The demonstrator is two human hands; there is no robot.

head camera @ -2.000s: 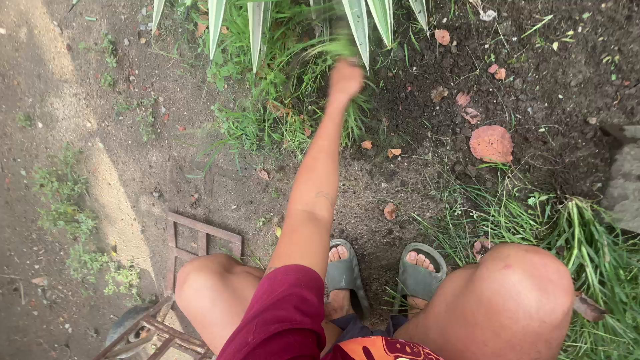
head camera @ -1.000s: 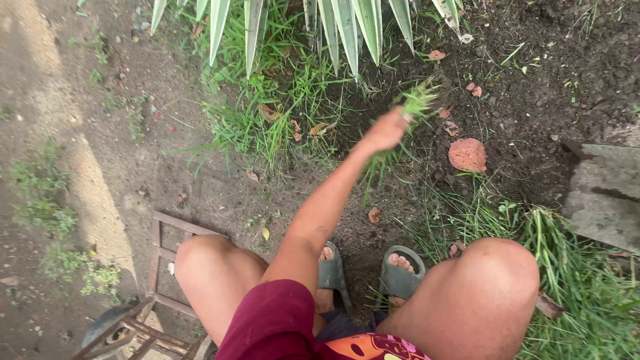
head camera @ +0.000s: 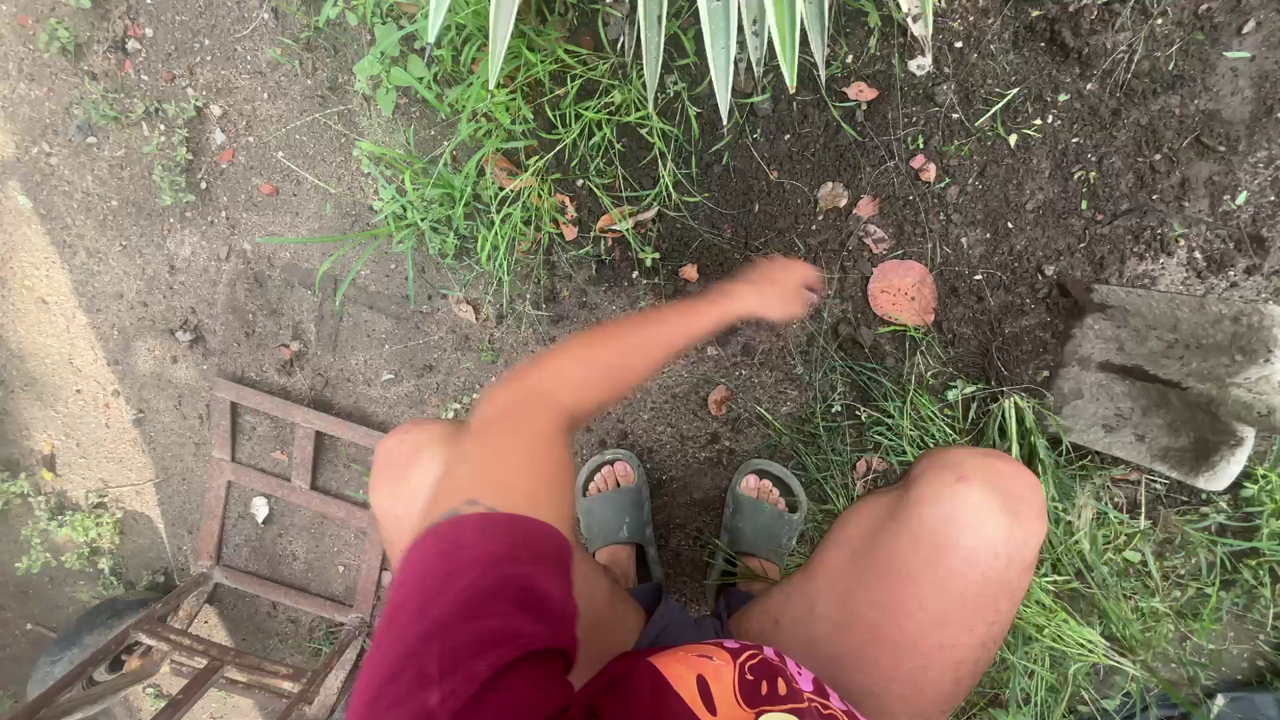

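My left hand (head camera: pixel 783 290) is over dark soil in the head view, just left of a large round reddish dry leaf (head camera: pixel 902 293). It is blurred, with fingers partly curled; no grass shows in it, and whether it grips anything small is unclear. Up and to its left grows a patch of green grass (head camera: pixel 470 190), under the striped, pointed leaves (head camera: pixel 720 50) of a plant. Below and to its right lies a heap of loose grass (head camera: pixel 900 410), reaching past my right knee. My right hand is out of the frame.
A grey metal shovel blade (head camera: pixel 1150 380) lies on the ground at the right. At the lower left is a rusty metal frame (head camera: pixel 290 490) with a dark wheel (head camera: pixel 95 640) beside it. My feet in grey-green slides (head camera: pixel 615 515) stand between my bent knees.
My left hand went from the grass under the striped leaves toward the right with a tuft of grass, then lower, near the round leaf. The tuft no longer shows in it.
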